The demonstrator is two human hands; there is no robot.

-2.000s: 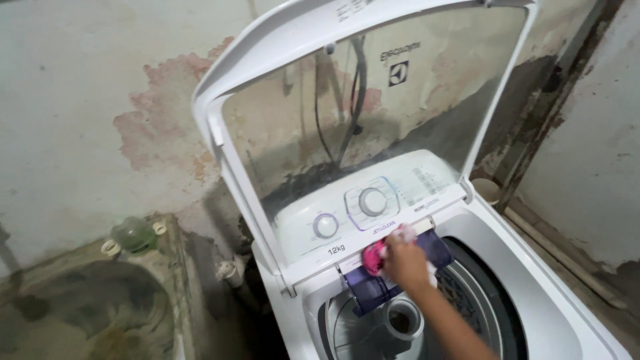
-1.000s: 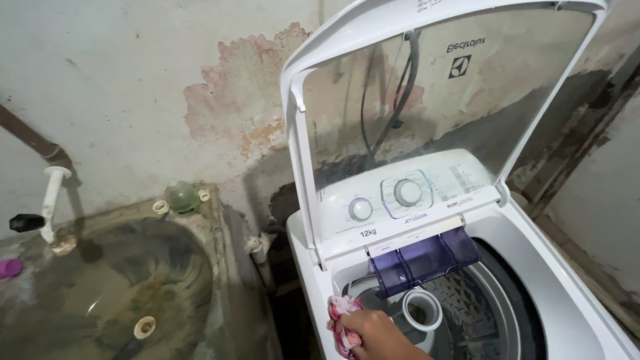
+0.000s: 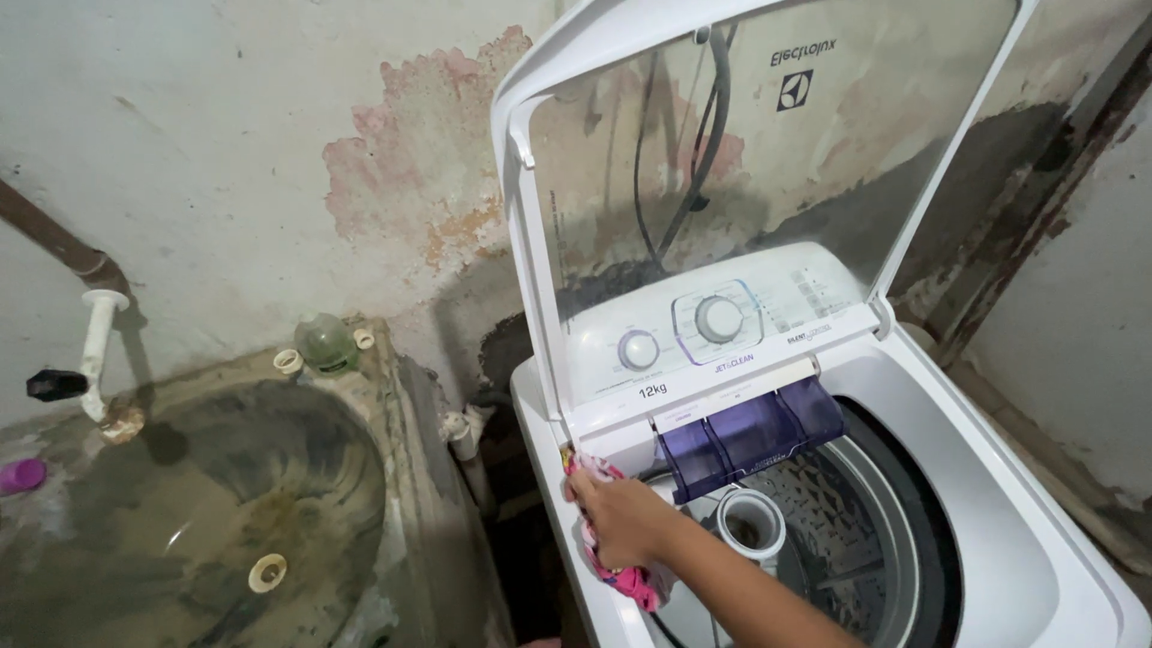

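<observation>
My right hand [image 3: 621,524] grips a pink and white patterned cloth [image 3: 634,587] and presses it on the left part of the white top rim of a top-loading washing machine [image 3: 1048,531]. The machine's lid [image 3: 526,270], white-framed with a clear pane, stands raised. Right of my hand, a purple translucent dispenser drawer [image 3: 751,436] hangs over the drum opening. Below it the white agitator top [image 3: 751,522] rises inside the metal drum. My left hand is not seen; a small pinkish sliver at the bottom edge is too cropped to identify.
A worn concrete sink [image 3: 400,504] with a drain [image 3: 267,572] stands to the left, under a white tap [image 3: 97,360] with a black handle. On its back ledge sits a greenish clear container [image 3: 326,344]. A white pipe [image 3: 468,441] runs between sink and machine. Behind is a peeling wall [image 3: 243,180].
My right hand and the cloth have moved from the dispenser drawer to the left side of the machine's top rim. The view has shifted left, showing more of the sink and the tap.
</observation>
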